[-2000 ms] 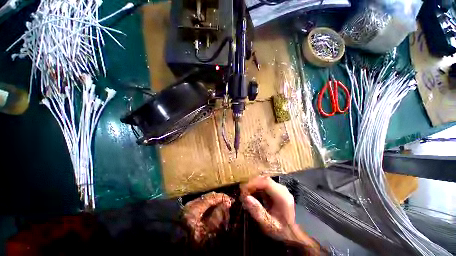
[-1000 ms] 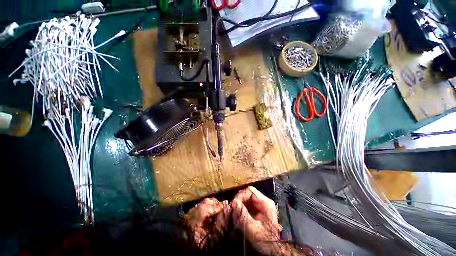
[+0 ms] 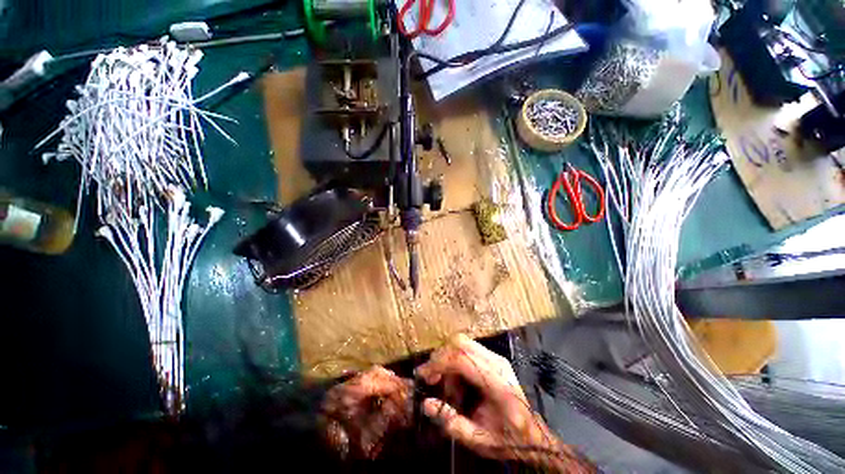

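My left hand [image 3: 368, 407] is at the bottom middle, just below the front edge of the cardboard sheet [image 3: 357, 324]. It is dark and blurred, with curled fingers. My right hand [image 3: 482, 393] is beside it, thumb and index finger bent towards the left hand. Whatever lies between the fingertips is too dark and small to make out. The dark soldering iron [image 3: 412, 222] stands above the hands, its tip pointing down over the cardboard. Neither hand touches it.
A black reel [image 3: 301, 231] is left of the iron, a cleaning sponge [image 3: 489, 223] right. Red-handled scissors [image 3: 576, 198] lie below a round tub [image 3: 552, 120]. A white cable bundle [image 3: 656, 231] hangs off the right edge. White-headed leads [image 3: 139, 130] and a bottle [image 3: 35, 224] are left.
My hands were apart two seconds ago, close together one second ago, and now the right fingers have spread a little from the left. The camera view has shifted, showing the green-rimmed spool at the top.
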